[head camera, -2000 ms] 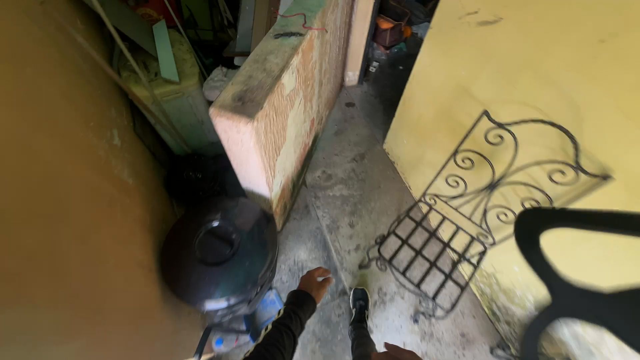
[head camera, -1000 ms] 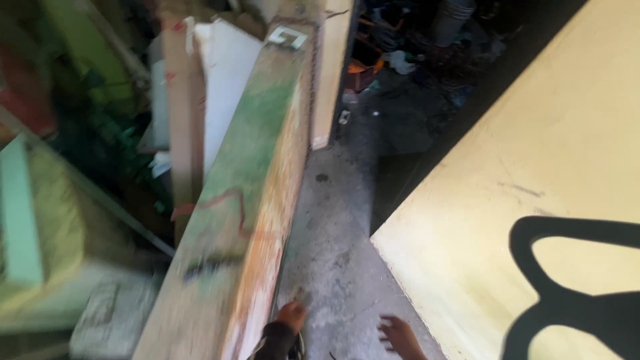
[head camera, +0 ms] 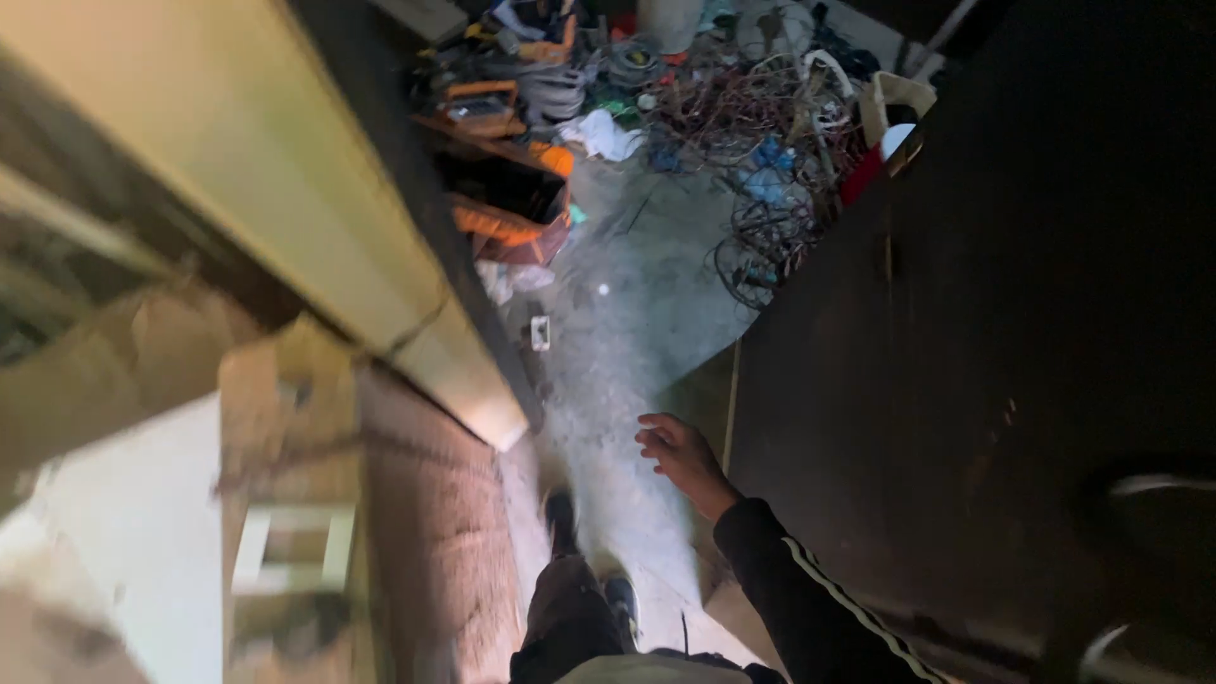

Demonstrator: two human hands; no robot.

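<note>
My right hand [head camera: 682, 459] reaches out over the concrete floor [head camera: 608, 380], its fingers apart and slightly bent, holding nothing. A dark sleeve with a pale stripe covers that arm. The dark panel [head camera: 912, 380] is the nearest surface, just right of the hand; whether they touch is not shown. My left hand is out of view. Both of my shoes are on the floor below, between a low wall and the dark panel.
A pale doorway post [head camera: 418, 313] and a low wall [head camera: 437, 532] bearing a white frame [head camera: 294, 549] are at left. Ahead lie an orange crate [head camera: 508, 223], tangled wires [head camera: 731, 104], a white cloth [head camera: 603, 135] and a small white box [head camera: 540, 333] on the floor.
The view has moved forward to the doorway; the metal rack seen two seconds ago is out of view. My left hand, visible one second ago, has left the frame.
</note>
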